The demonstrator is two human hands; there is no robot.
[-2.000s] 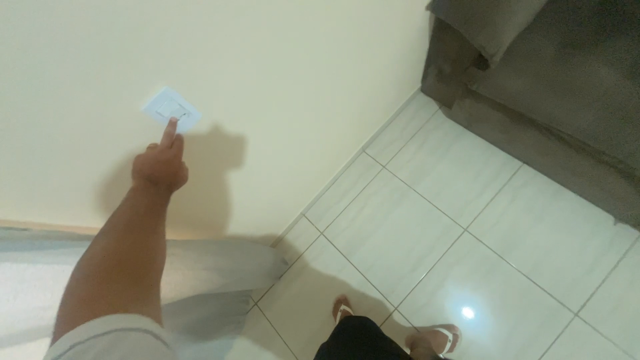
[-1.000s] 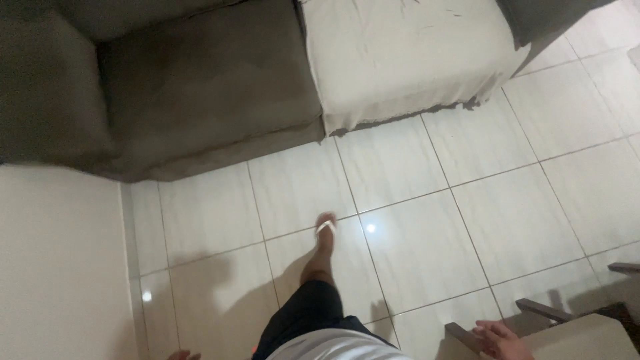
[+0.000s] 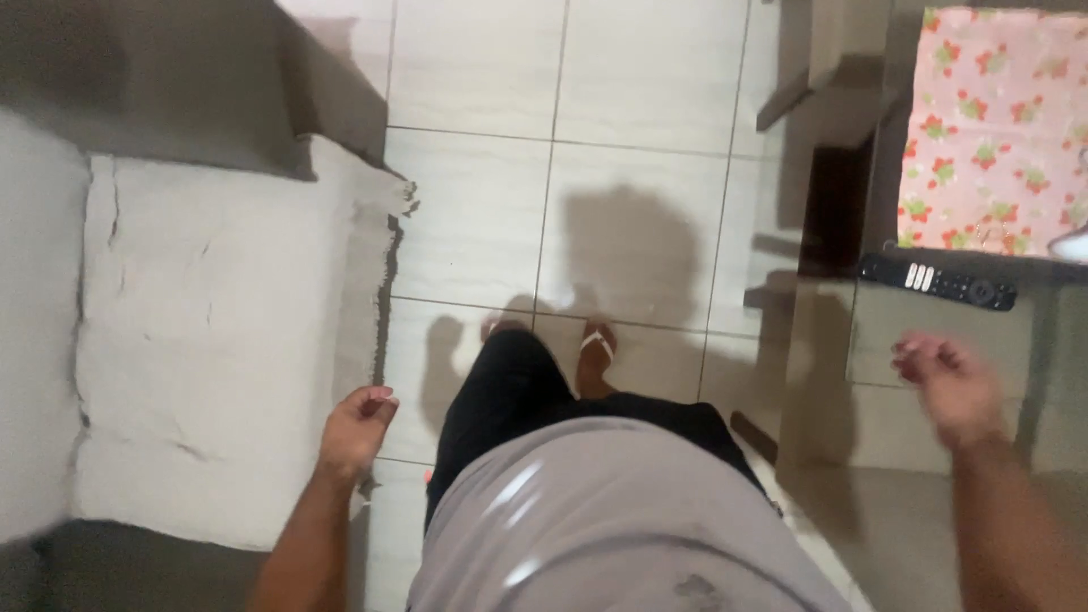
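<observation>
My left hand point(image 3: 357, 427) hangs beside the edge of a sofa seat with a light cover point(image 3: 212, 331), its fingers loosely curled and nothing visible in them. On the other side, my right hand point(image 3: 948, 382) is slightly blurred over a glass tabletop point(image 3: 901, 340), fingers bent, with no object seen in it. A black remote control point(image 3: 939, 283) lies on the glass just beyond my right hand. Past the remote, a pink cloth with a flower print point(image 3: 994, 127) is spread out, and a white object point(image 3: 1069, 245), cut off by the frame, rests at its near corner.
Dark sofa parts point(image 3: 170, 76) border the light cover. Pale floor tiles point(image 3: 467, 221) run between the sofa and the table. Dark wooden legs point(image 3: 782, 102) stick out at the table's left side. My feet in flip-flops point(image 3: 598, 344) stand on the tiles.
Two seconds ago a finger pressed a wall switch; the wall and switch have left the view. The view has turned and moved a lot, and the table with the remote and cloth now shows.
</observation>
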